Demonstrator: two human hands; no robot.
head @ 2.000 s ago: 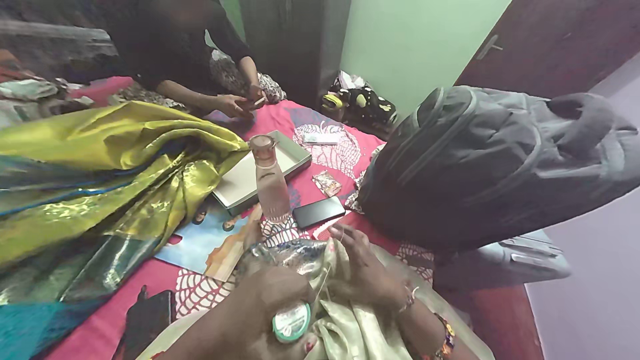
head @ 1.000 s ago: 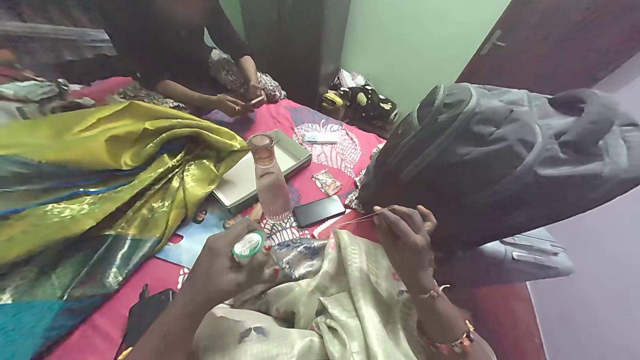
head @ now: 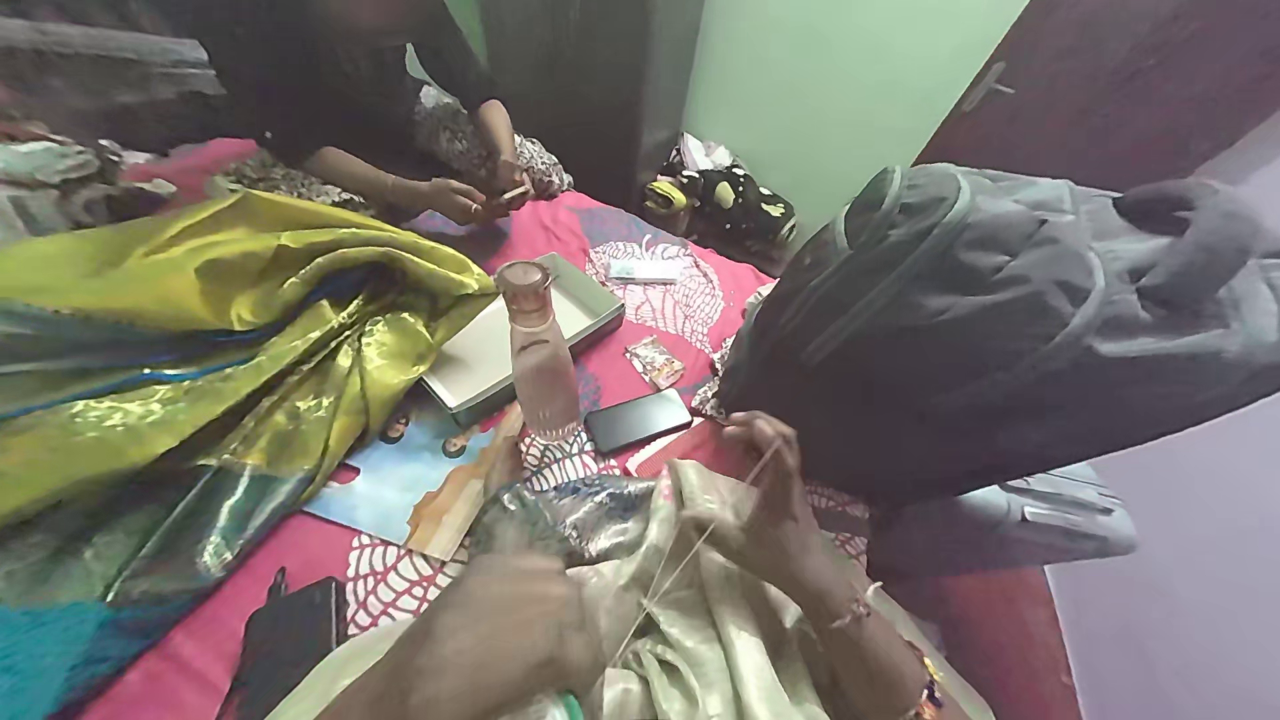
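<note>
Pale thread [head: 690,560] runs in a loop from my raised right hand [head: 770,500] down toward my left hand [head: 530,610]. The fingers of my right hand pinch it above the cream fabric [head: 650,600] on my lap. My left hand is blurred and closed, low in the view; the green rim of a thread spool [head: 570,706] shows beneath it, mostly hidden. A silvery part of the cloth [head: 600,515] lies just beyond my left hand. Whether a needle is on the thread cannot be seen.
Beyond the fabric are a phone [head: 640,420], a pinkish bottle [head: 543,370], a shallow box [head: 600,305] and a small packet [head: 655,362]. Yellow-green shiny cloth [head: 250,260] spreads at left, beside a black pouch [head: 290,640]. A large grey bag [head: 980,330] stands right. Another person's hands [head: 480,200] hold something.
My left hand, which was raised with the spool a second ago, has dropped lower and turned over. The thread between my hands now shows as a long loop over the fabric.
</note>
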